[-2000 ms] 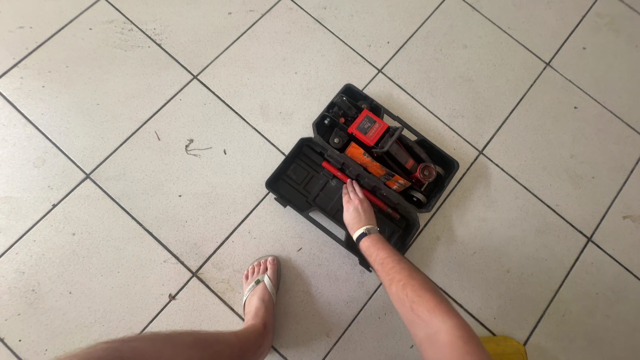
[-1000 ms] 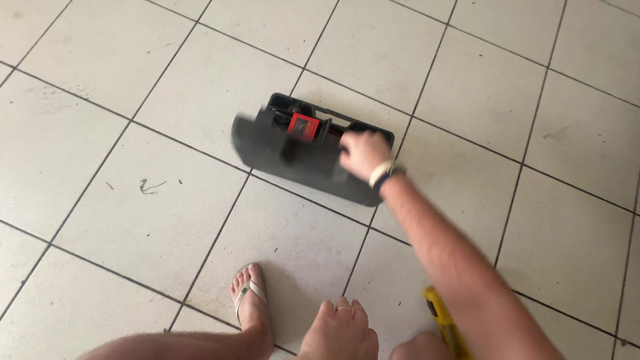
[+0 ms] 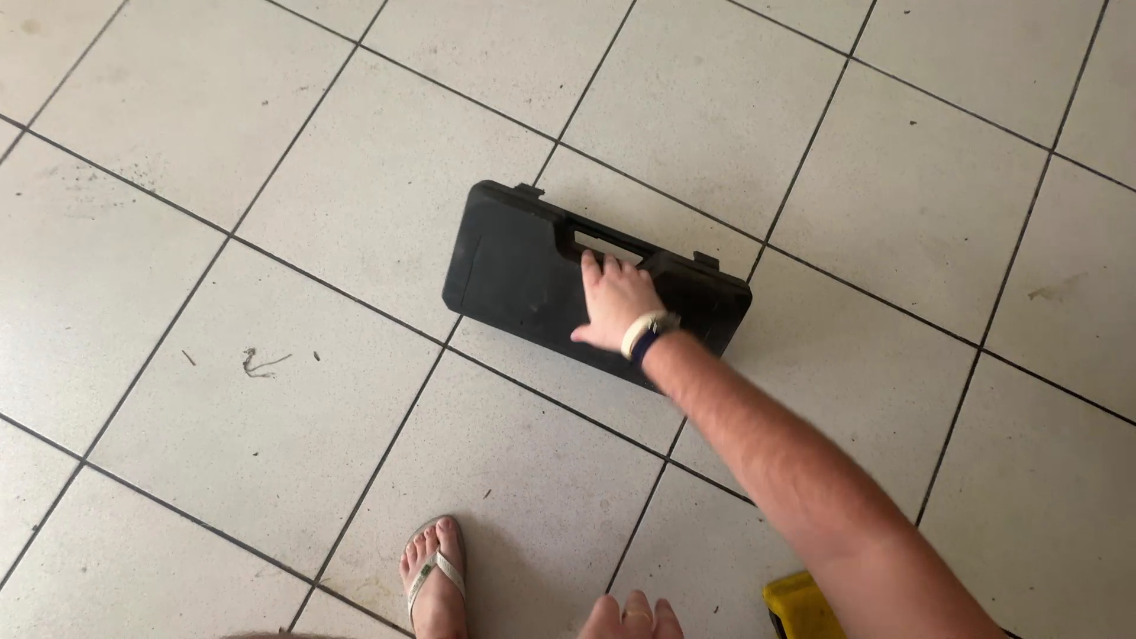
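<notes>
A black plastic carrying case (image 3: pixel 524 266) lies closed on the tiled floor, its handle cutout and two latches along the far edge. On the lid rests my right hand (image 3: pixel 619 302), fingers spread near the handle cutout; a light band and a dark band circle its wrist. My left hand (image 3: pixel 632 619) shows only in part at the bottom edge, with a ring on one finger; it touches nothing that can be seen. The case's contents are hidden by the lid.
My foot in a white flip-flop (image 3: pixel 435 568) stands on the tiles nearer than the case. A yellow object (image 3: pixel 803 605), cut off by the frame and partly behind my right forearm, lies at the lower right.
The case stood open two seconds ago, showing a red and orange floor jack and a red bar; its lid has swung shut. My right hand now rests on the lid.
</notes>
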